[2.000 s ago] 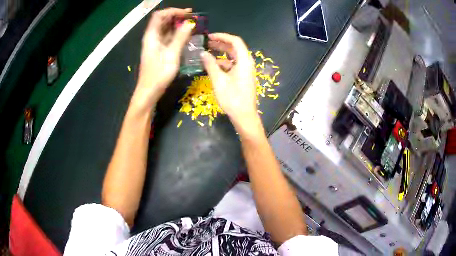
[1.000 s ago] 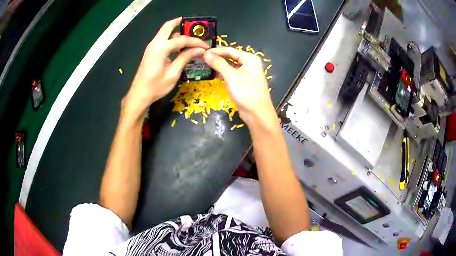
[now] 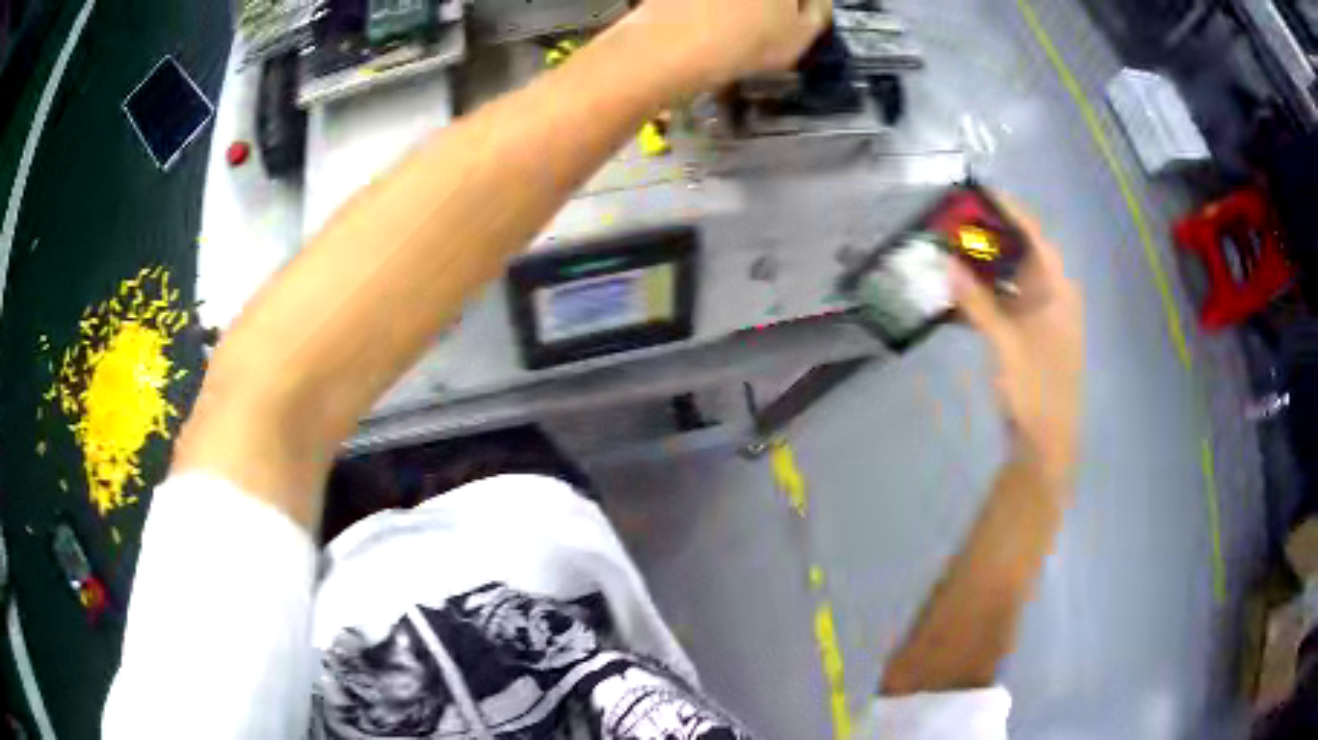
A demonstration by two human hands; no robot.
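Note:
My right hand [image 3: 1038, 336] holds a device unit [image 3: 914, 286] beyond the machine's front right corner. The unit's red-and-black end with a yellow centre lies by my fingers; its other end looks pale and green, blurred. My left arm crosses the press machine [image 3: 752, 217], and my left hand [image 3: 752, 32] is at the right fixture [image 3: 817, 104], partly cut off by the top edge. I cannot tell whether it grips anything. The left fixture [image 3: 434, 55] sits at the top, with a green board part in it.
The touch screen [image 3: 604, 301] faces me. A pile of yellow pieces [image 3: 123, 398], a smartphone [image 3: 169, 113] and another unit [image 3: 78, 573] lie on the dark green bench at left. A red button [image 3: 239, 152] is on the machine. A red plastic object [image 3: 1229, 253] stands on the floor at right.
The view has swung right, from the bench to the machine. My hands have moved apart: the left reaches over the machine top, the right is out at the right with a unit.

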